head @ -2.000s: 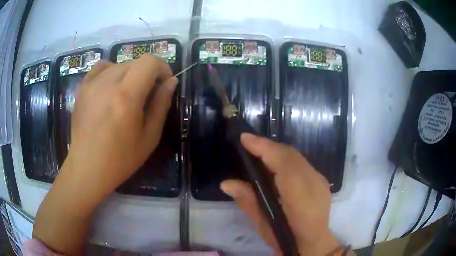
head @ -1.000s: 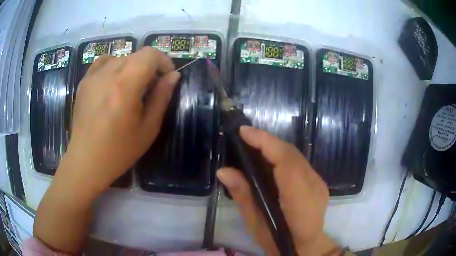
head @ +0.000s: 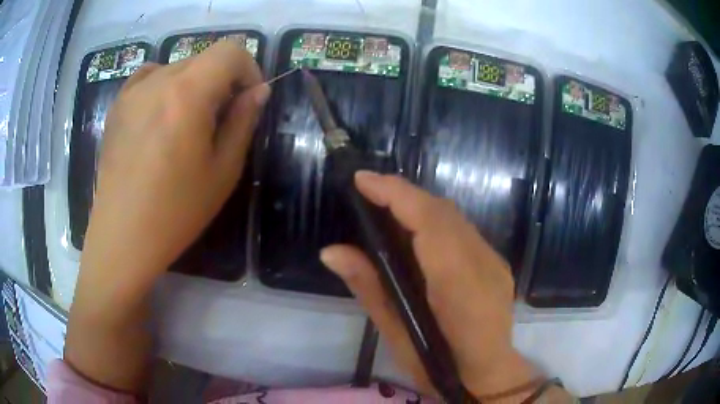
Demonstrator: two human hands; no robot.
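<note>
My right hand [head: 442,268] grips a black soldering iron [head: 387,252]. Its tip meets the lower left edge of the green-white circuit board [head: 355,59] in the third case from the left. My left hand [head: 178,142] pinches a thin wire-like strand [head: 283,76] between thumb and forefinger; its end is at the iron tip. The board has a dark display [head: 340,50] with yellowish digits. The case [head: 316,181] looks black and shiny below the board. My left hand and forearm hide much of the two left cases.
More cases stand to the right [head: 478,166] and far right [head: 584,197] in a clear tray [head: 631,205]. White trays [head: 31,95] are stacked at the left. A black box with a round label [head: 699,237] and a small black block [head: 695,87] are at the right, with cords below.
The cases appear shifted right and up in view. The iron tip and strand have gone from the fourth case's board to the third's right end, then its left end. Both hands keep their holds.
</note>
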